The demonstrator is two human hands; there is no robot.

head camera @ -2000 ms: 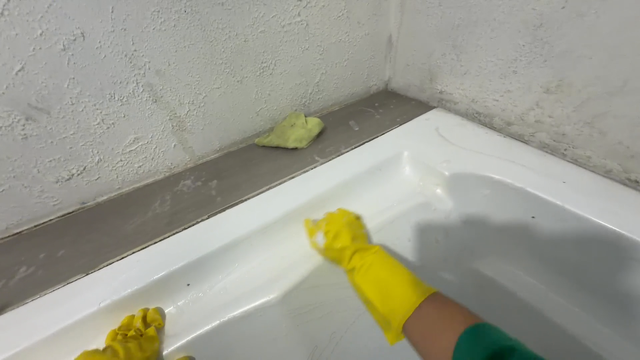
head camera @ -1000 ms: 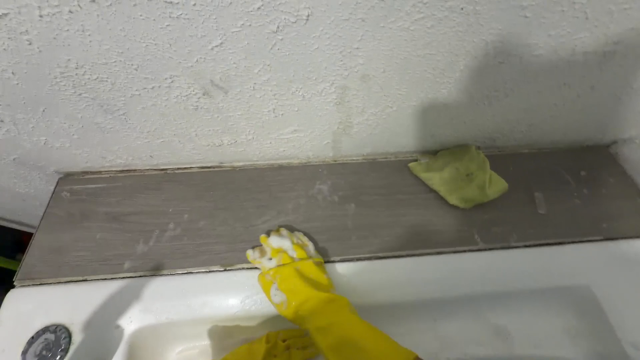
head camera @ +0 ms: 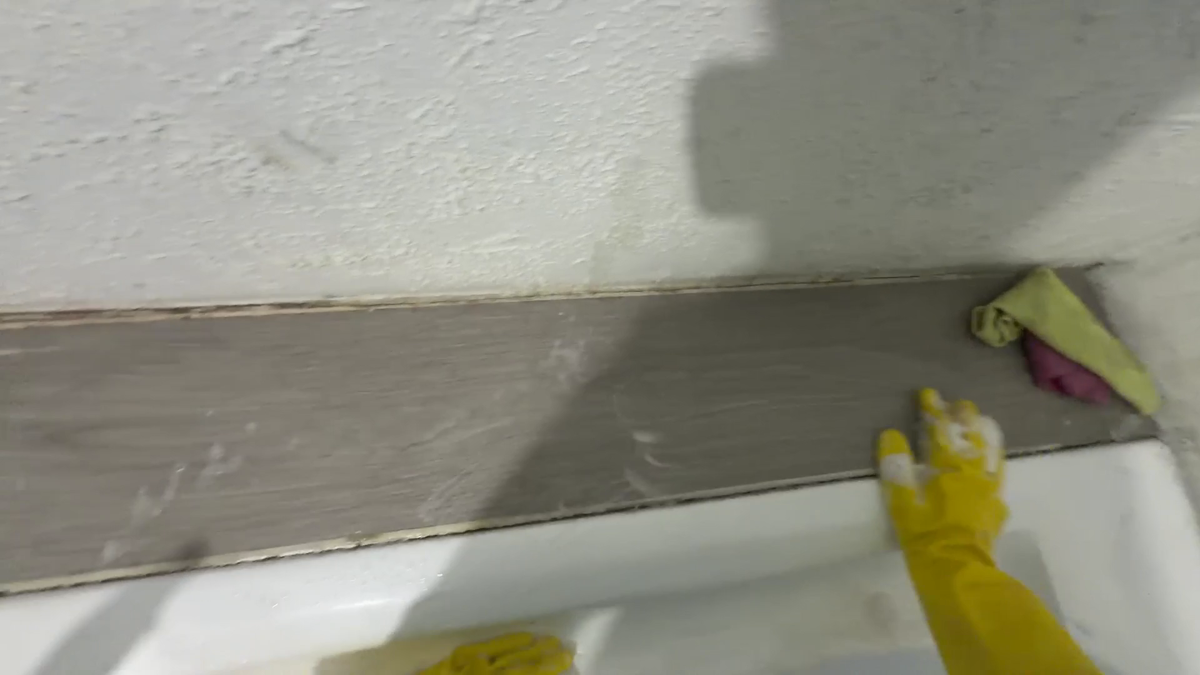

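My right hand (head camera: 947,497), in a yellow rubber glove with white foam on its fingers, reaches over the white bathtub rim (head camera: 722,525) to the front edge of the grey wood-look ledge (head camera: 422,403). Its fingers are apart, and no object shows in it. Just beyond the fingertips, at the far right end of the ledge, a yellow-green cloth (head camera: 1069,328) lies folded, with a pinkish-purple cloth part (head camera: 1064,370) showing beneath. My left hand (head camera: 506,656), also yellow-gloved, is low at the bottom edge by the tub; most of it is cut off, so its grip cannot be seen.
A rough white plastered wall (head camera: 375,150) rises behind the ledge and meets another wall (head camera: 1158,272) at the right. Whitish smears mark the ledge. A dark joint line runs between the ledge and the tub rim. Shadows fall across the wall, ledge and tub.
The green cloth has moved right along the ledge to the corner and is folded differently, with pinkish-purple now showing. My right hand has moved right along the ledge's front edge.
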